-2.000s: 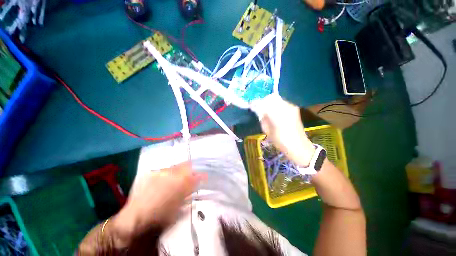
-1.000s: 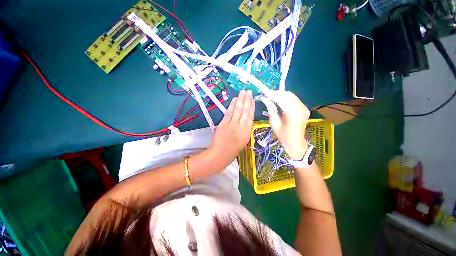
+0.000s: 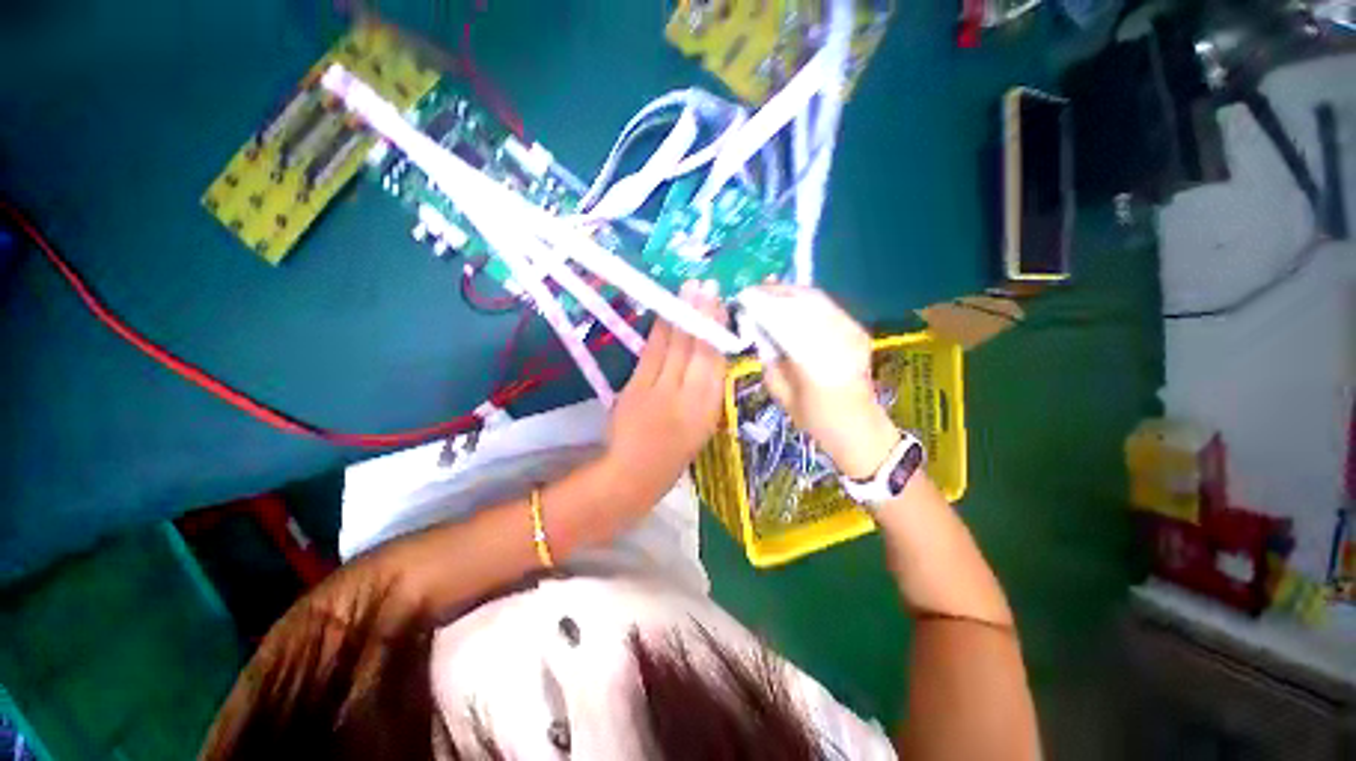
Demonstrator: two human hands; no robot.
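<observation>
A white ribbon cable [image 3: 625, 265] runs from the yellow slider board [image 3: 298, 156] across the long green main board [image 3: 473, 167] to my hands. My right hand [image 3: 811, 364] pinches at its end. My left hand [image 3: 669, 390] has its fingers together beside it, fingertips at the lower edge of the small green adapter board [image 3: 721, 235]; its grip is hidden. Other ribbon cables join the adapter board to the yellow control board [image 3: 744, 37], cut off by the top edge. Two more ribbon ends hang towards my lap.
A yellow basket [image 3: 952, 431] of boards and cables is below my right hand. A phone [image 3: 1038, 186] and a black block [image 3: 1138, 127] lie right. Red and black leads [image 3: 223, 390] curve left. A green crate [image 3: 104, 639] is lower left, partly blurred.
Over the two seconds my left hand has come up from my lap to beside my right hand at the adapter board. Since one second ago, the view has shifted slightly and both hands stay close together.
</observation>
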